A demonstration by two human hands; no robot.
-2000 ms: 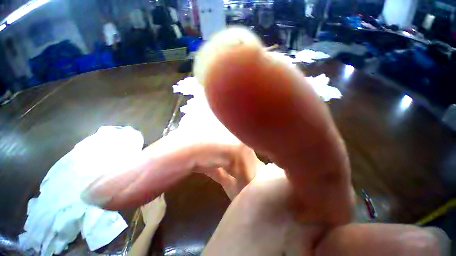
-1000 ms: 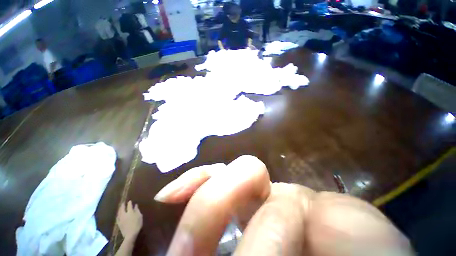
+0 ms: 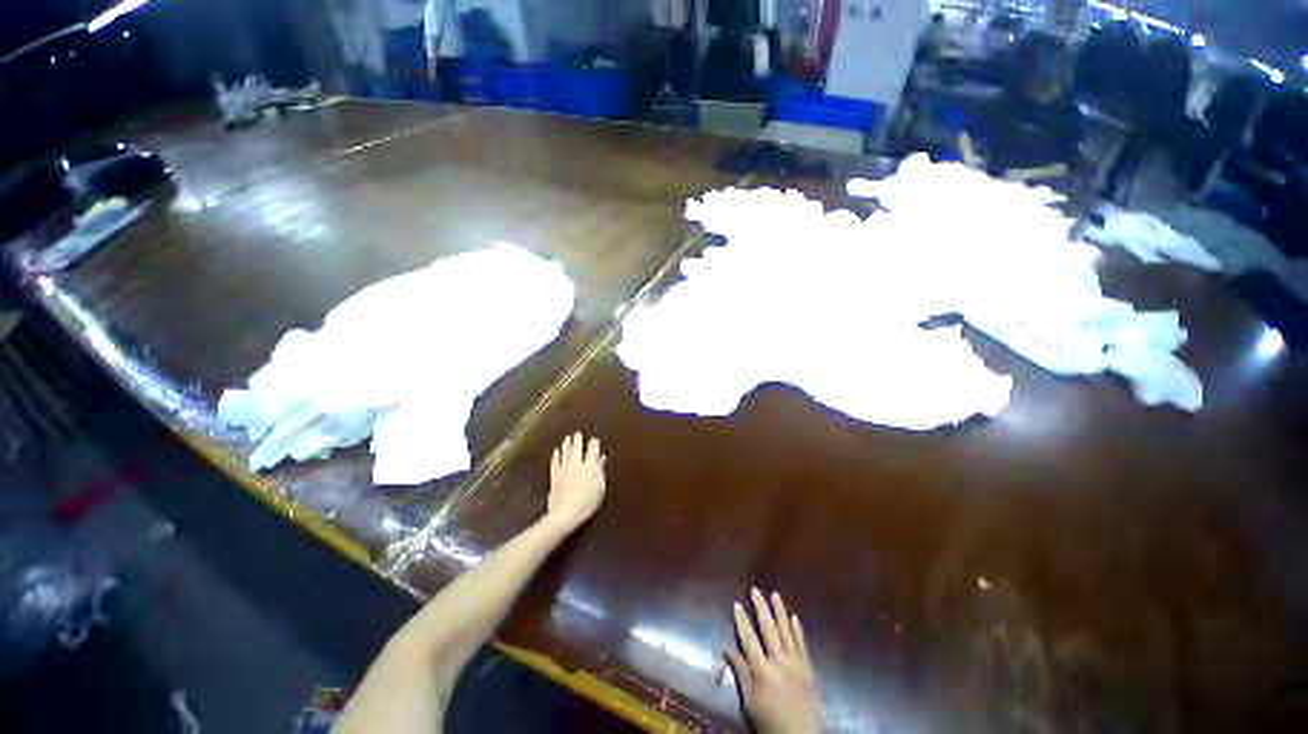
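My left hand rests on the brown table, palm down with fingers spread, just right of the table seam. It holds nothing. My right hand is at the bottom centre over the table near its front edge, fingers apart and empty. A large crumpled heap of white shirts lies beyond both hands, overexposed so that single pieces cannot be told apart. A separate white shirt pile lies left of the seam, beyond and to the left of my left hand. Neither hand touches cloth.
The glossy brown table has a yellow front edge. A person in dark clothes is at the far side behind the white heap. Blue bins stand behind the table. A smaller white cloth lies at the far right.
The view has swung left. My right hand has moved from close before the camera down to the table area. My left hand stays open near the seam. The snips at right have left view.
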